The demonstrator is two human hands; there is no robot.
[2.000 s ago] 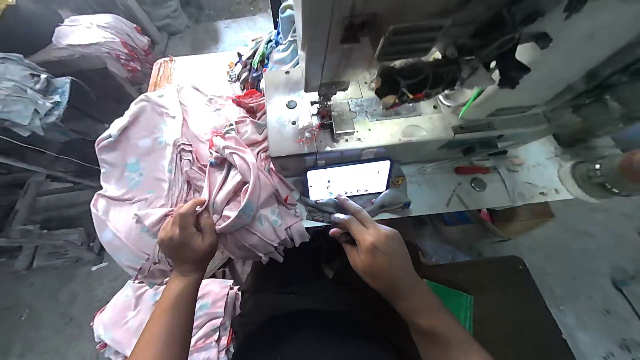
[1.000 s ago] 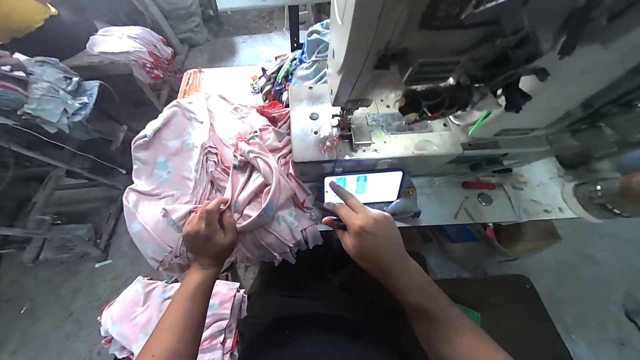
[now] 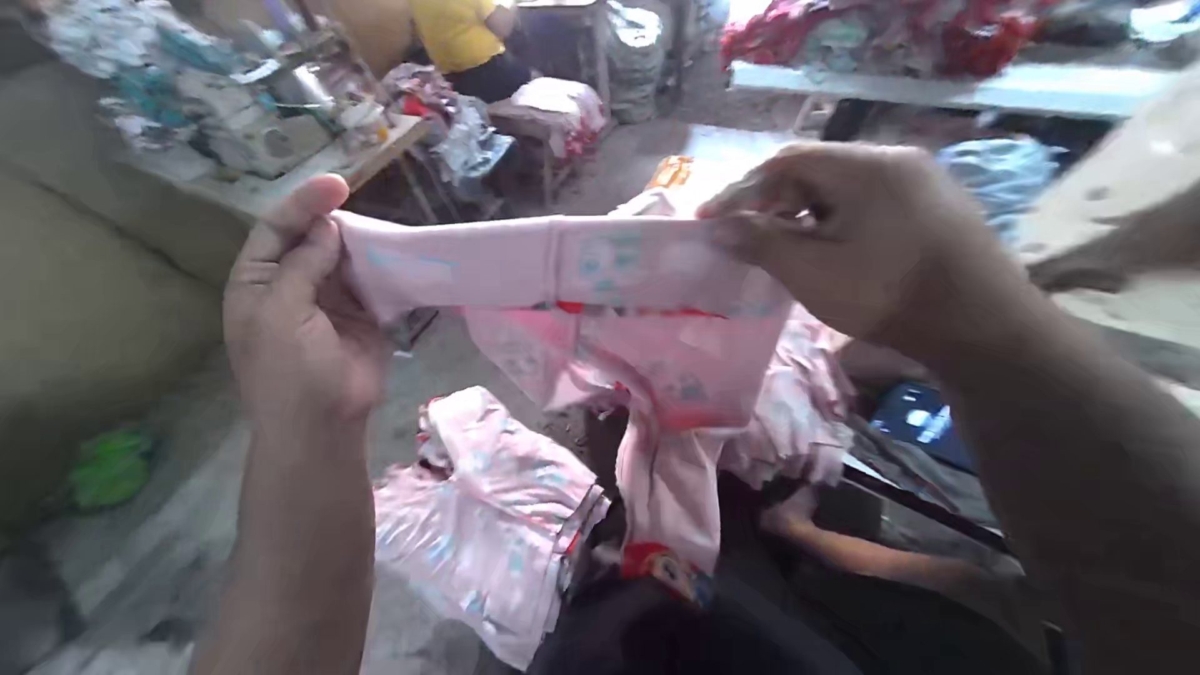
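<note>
A pink printed garment (image 3: 562,262) is stretched out in front of me by its folded band, with red stitching below the band and narrower cloth hanging down from it. My left hand (image 3: 309,291) grips the band's left end, thumb on top. The right end is pinched in the fingers of my right hand (image 3: 844,234). Below and left lies a stack of pink printed pieces (image 3: 497,525). More pink cloth (image 3: 797,412) shows behind the held garment, partly hidden by it. A dark phone-like device (image 3: 923,422) lies to the right, near my right forearm.
A sewing machine (image 3: 272,136) and piled cloth stand on a wooden table (image 3: 384,155) at the upper left. A person in a yellow top (image 3: 459,33) is behind it. Red cloth lies on a white table (image 3: 937,89) at the upper right. A green item (image 3: 111,467) is on the floor.
My right hand has left the phone and my left hand the pile; both now hold up a pink garment between them. The view has swung strongly to the left.
</note>
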